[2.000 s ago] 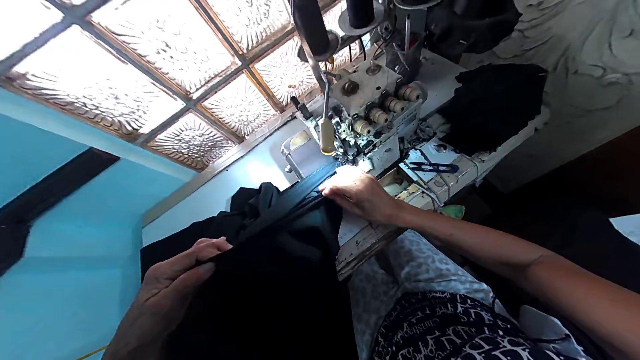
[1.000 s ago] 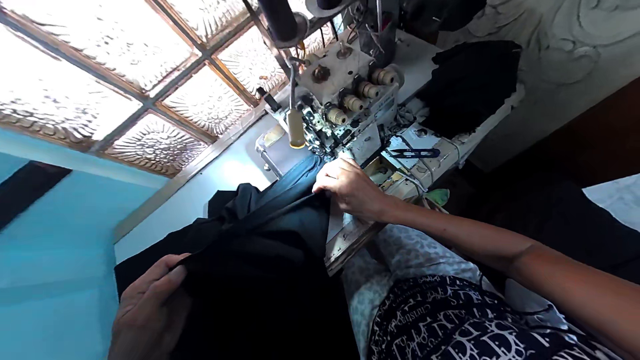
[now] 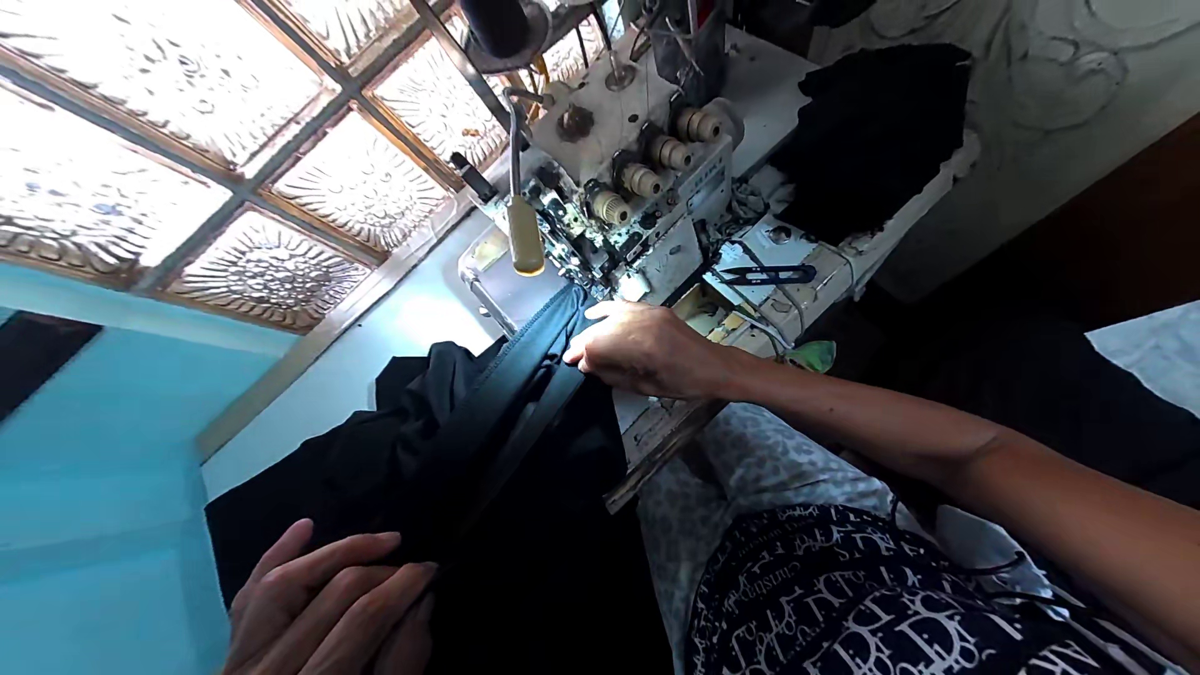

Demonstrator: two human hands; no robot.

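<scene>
A black fabric piece (image 3: 450, 403) with a stitched seam runs up to the needle area of a white overlock sewing machine (image 3: 684, 225). Close to the presser foot, my right hand (image 3: 647, 352) grips the fabric's edge between thumb and fingers. My left hand (image 3: 328, 600) lies on the lower part of the same fabric, its fingers bent; whether they pinch the cloth cannot be told. A bright light falls on the seam beside the foot. The needle itself is hard to make out.
A small dark blue cutter or snips (image 3: 769, 275) lies on the machine's right side. Behind it is a pile of black fabric (image 3: 872, 141). A patterned glass-block window (image 3: 272, 267) borders the table at the left. Dark thread cones (image 3: 497, 33) stand above the machine.
My left hand has moved down along the fabric, farther from the machine. My right hand stays near the presser foot, holding the fabric. The view has shifted somewhat.
</scene>
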